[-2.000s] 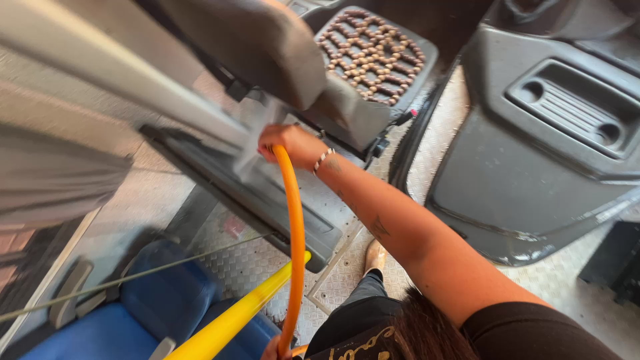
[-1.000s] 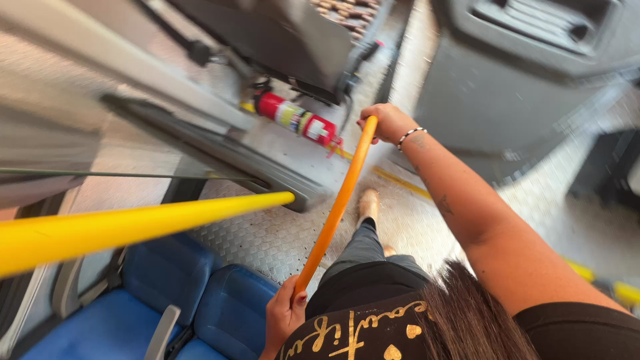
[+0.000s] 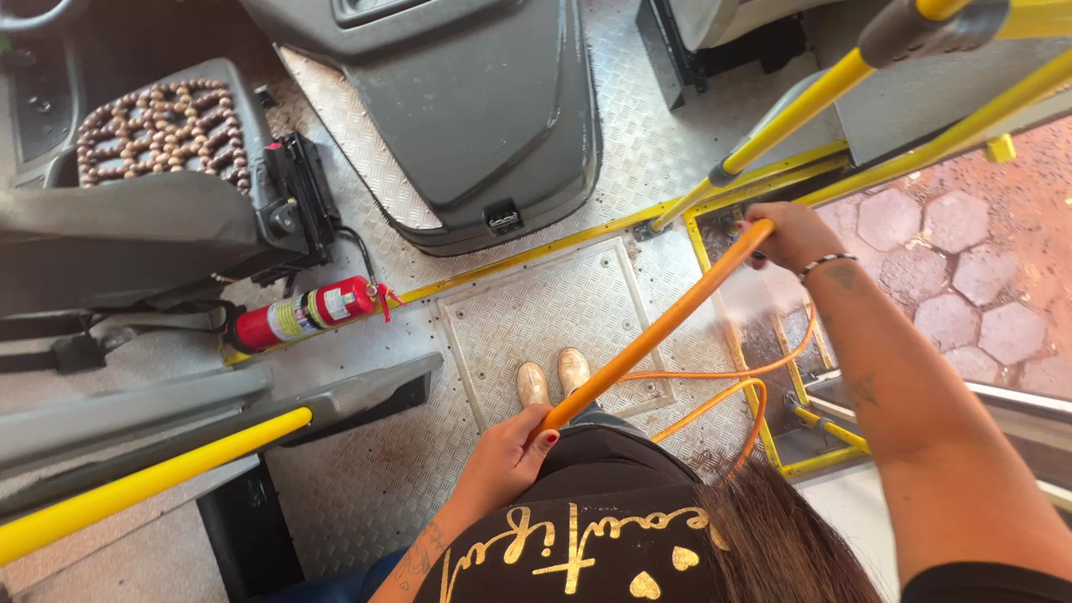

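An orange hose (image 3: 653,331) runs taut between my two hands, slanting up to the right above the bus floor. My right hand (image 3: 787,239) is closed around its upper end, over the door steps; a pale blur, perhaps spray, shows just below that hand. Near my waist, my left hand (image 3: 511,448) grips the hose lower down. More of the orange hose lies behind, looping across the floor and over the steps (image 3: 783,343). My shoes stand on a metal floor hatch (image 3: 536,293) of patterned plate.
A red fire extinguisher (image 3: 306,314) lies by the driver's seat with its wooden bead cover (image 3: 163,134). A dark engine cover (image 3: 469,109) rises ahead. Yellow handrails (image 3: 796,109) flank the doorway at right, with hexagonal paving (image 3: 959,230) outside. Another yellow rail (image 3: 159,481) is at left.
The view has swung right, bringing the doorway and steps into sight. My right hand, earlier over the driver's seat side and then near the extinguisher, is now over the steps, still holding the hose.
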